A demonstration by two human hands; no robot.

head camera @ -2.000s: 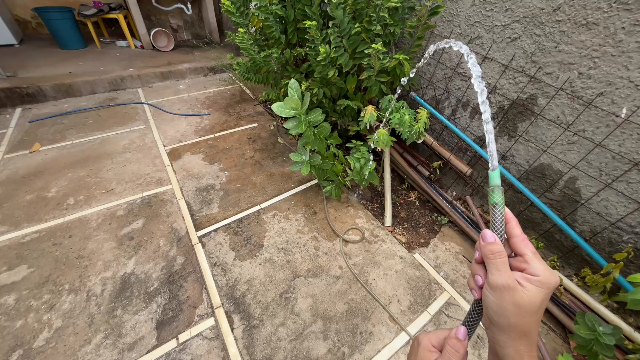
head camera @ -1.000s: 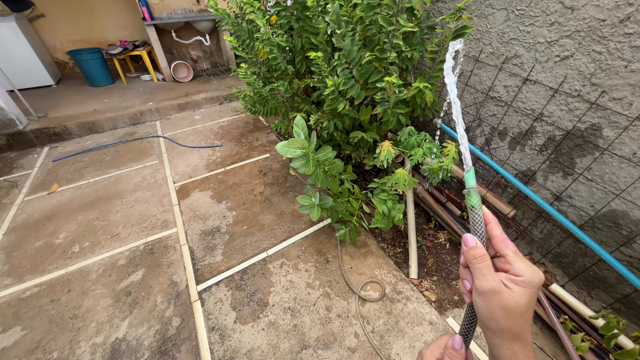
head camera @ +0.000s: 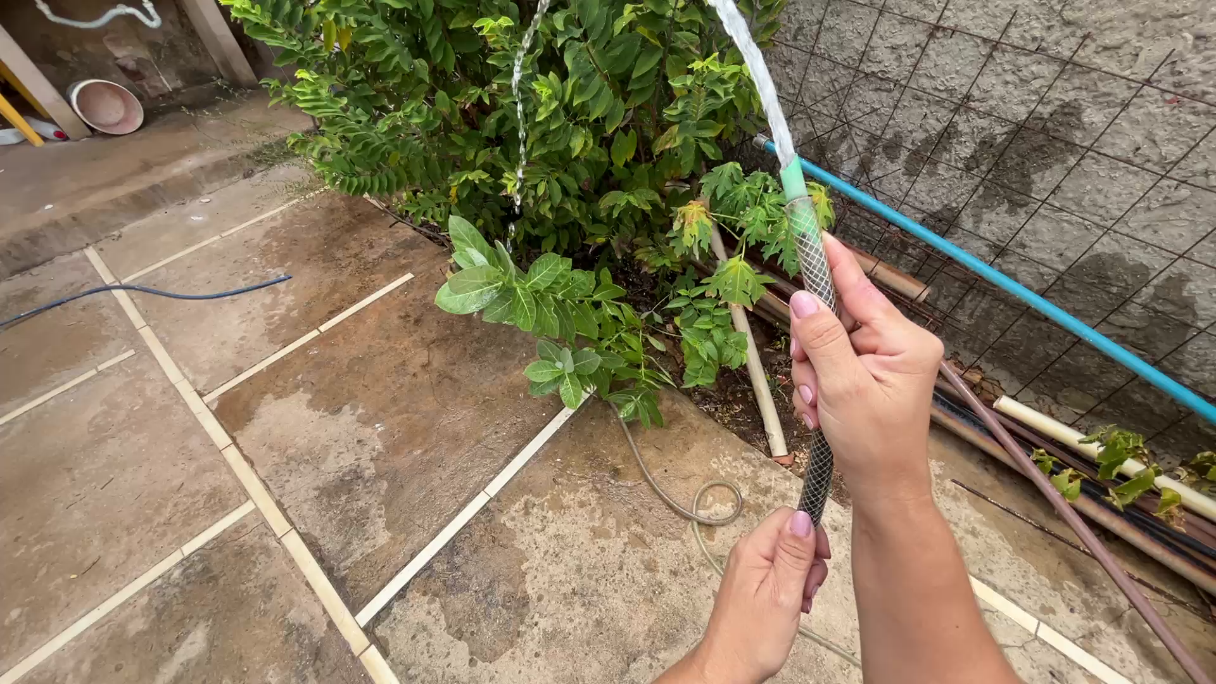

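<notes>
A mesh-reinforced garden hose (head camera: pixel 814 252) with a green end piece (head camera: pixel 793 178) is held upright, tilted slightly left. My right hand (head camera: pixel 860 356) grips it just below the green end, thumb along its side. Lower down, my left hand (head camera: pixel 774 589) is closed around the darker part of the hose. A stream of water (head camera: pixel 750 66) shoots up from the tip and leaves the top of the view; a thin falling strand (head camera: pixel 519 114) comes down in front of the leafy shrub (head camera: pixel 579 114). Broad-leaved shoots (head camera: pixel 522 290) stand at the shrub's base.
A thin hose (head camera: pixel 655 484) loops on the concrete paving (head camera: pixel 570 551). A blue pipe (head camera: pixel 1007 285) leans by the wire mesh and rough wall (head camera: pixel 1130 123). Several pipes (head camera: pixel 1083 432) lie below it. A blue hose (head camera: pixel 190 295) and a round basin (head camera: pixel 106 106) are at the left.
The hose tip now leans left, where it pointed nearly straight up before. The water arcs farther left over the shrub. Both hands keep their hold. The view has shifted.
</notes>
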